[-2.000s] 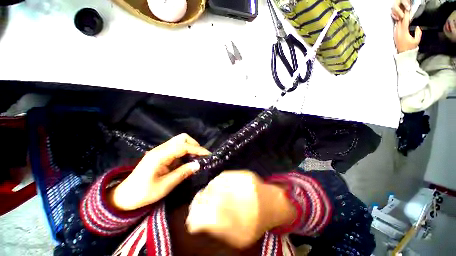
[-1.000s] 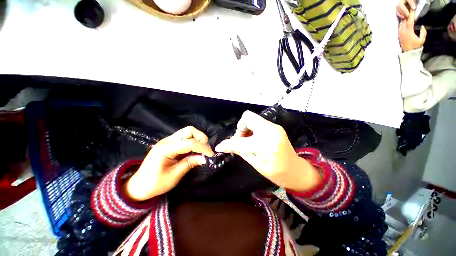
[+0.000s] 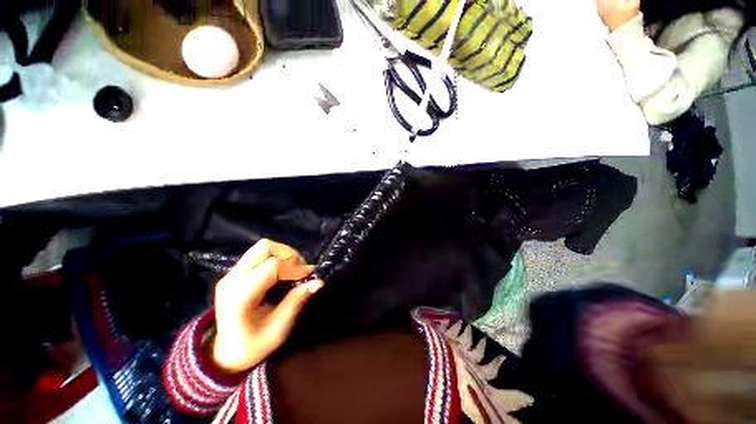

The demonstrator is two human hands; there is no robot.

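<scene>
My left hand pinches the near end of the glossy black braided trim between thumb and fingers. The trim runs up and right to the table edge, where the white tape and a thin dotted line meet it. My right hand is badly blurred and cut off at the lower right edge, far from the trim; its fingers cannot be made out. Black cloth covers the lap under the trim.
On the white table lie large-handled scissors, small snips, a striped pouch, a tan basket with a pale ball, a black cap and a black device. Another person's sleeve is upper right. A blue crate stands lower left.
My right hand has left the trim and swung far to the right, blurred. My left hand still pinches the trim. The view has turned, so the table things appear further left.
</scene>
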